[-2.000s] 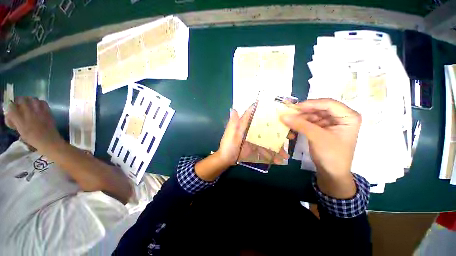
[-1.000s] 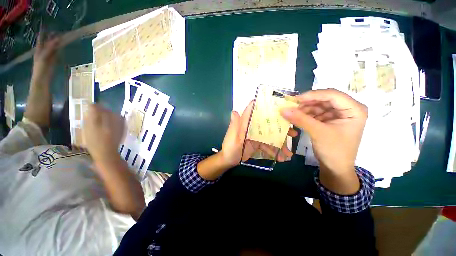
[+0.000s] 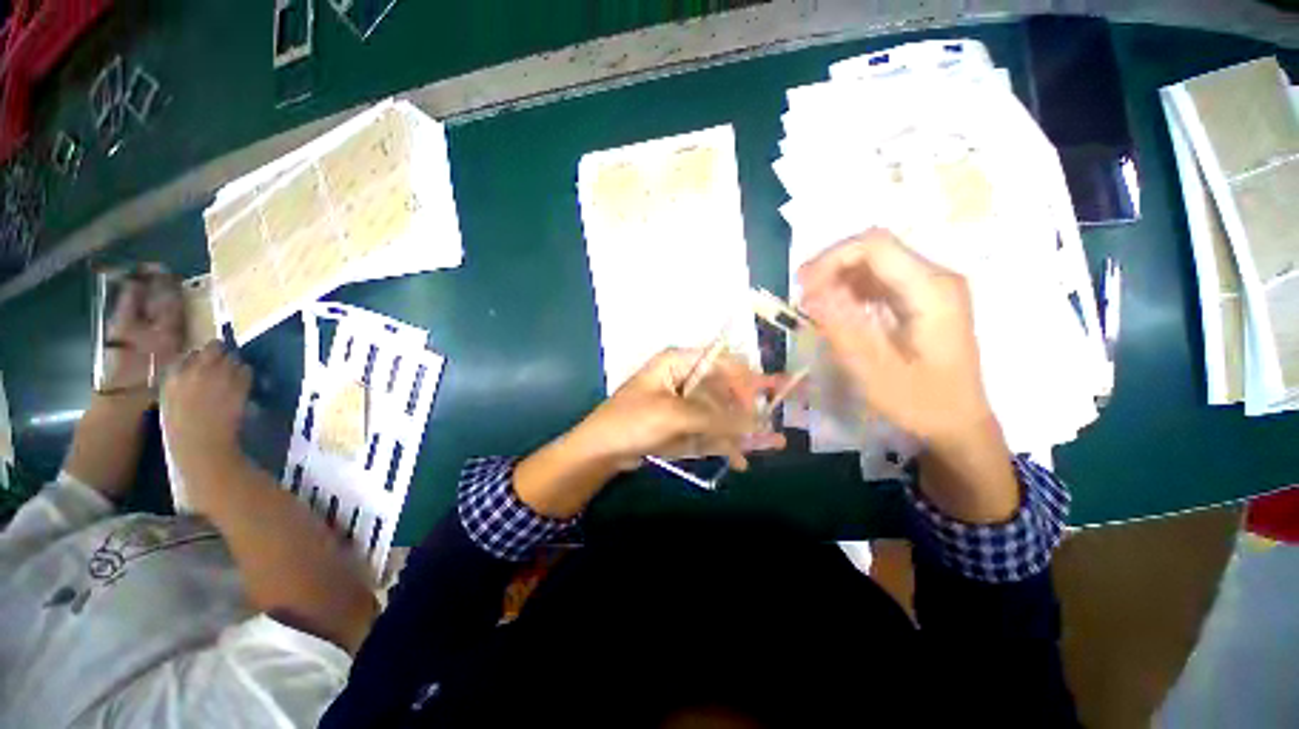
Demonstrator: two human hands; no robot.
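Observation:
My left hand (image 3: 681, 413) holds a phone frame (image 3: 694, 469), seen mostly edge-on under and past the fingers. My right hand (image 3: 912, 339) is just right of it, blurred, with thumb and fingers bent close together. A small tan and dark bit (image 3: 776, 308) shows at its fingertips; I cannot tell whether it is the adhesive piece's corner or whether the hand grips it. The working adhesive sheet (image 3: 663, 257) lies flat beyond my left hand, with tan rectangles at its far end.
The white stack of used sheets (image 3: 940, 157) lies at right, a black slab (image 3: 1083, 121) beyond it, fresh sheets (image 3: 1261, 214) far right. Printed sheets (image 3: 335, 214) and a slotted sheet (image 3: 363, 427) lie left, beside a coworker's arms (image 3: 257, 499). Frames (image 3: 292, 32) lie on the belt.
The view has shifted, so the sheets appear further left. The frame has turned from face-up to nearly edge-on. The tan piece's broad face no longer shows. The coworker's hands have come together.

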